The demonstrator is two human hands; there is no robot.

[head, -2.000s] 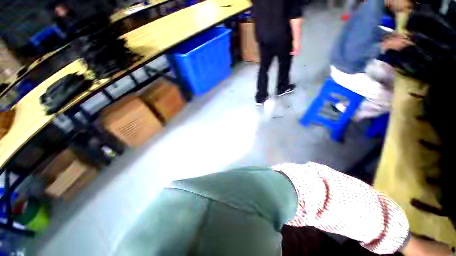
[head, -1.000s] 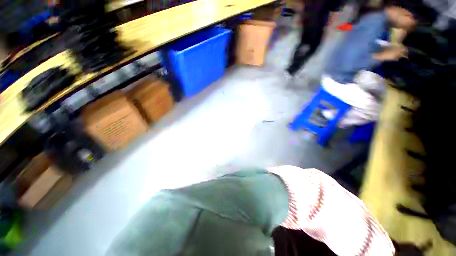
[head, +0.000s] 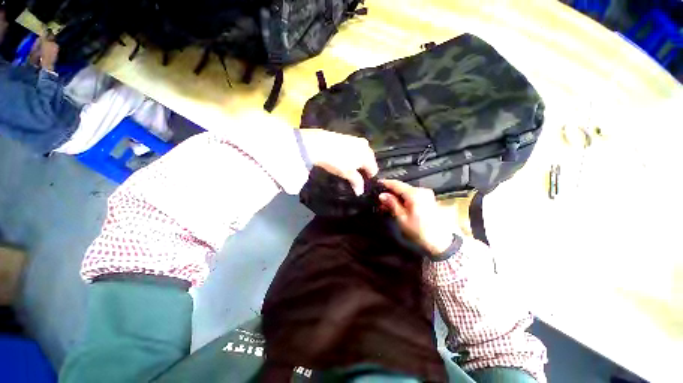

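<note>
A camouflage backpack (head: 457, 97) lies on the pale yellow table (head: 599, 232), its zipped side facing me. My left hand (head: 346, 161) and my right hand (head: 416, 213) meet at the backpack's near left edge. The fingers of both hands pinch a dark part of the bag (head: 333, 191); which part it is cannot be told. A dark strap end (head: 478, 217) hangs from the bag near my right wrist. A small slim metal tool (head: 554, 181) lies on the table to the right, below a small pale ring (head: 577, 135).
A dark pile of backpacks (head: 299, 30) with dangling straps covers the table's far left. A seated person's sleeve (head: 34, 108) and a blue stool (head: 120, 149) are at the left. Another blue stool (head: 655, 37) shows at the top right.
The view has swung from the aisle to the table. Both hands and the backpack are now in view; the floor bins and standing person are gone from the picture.
</note>
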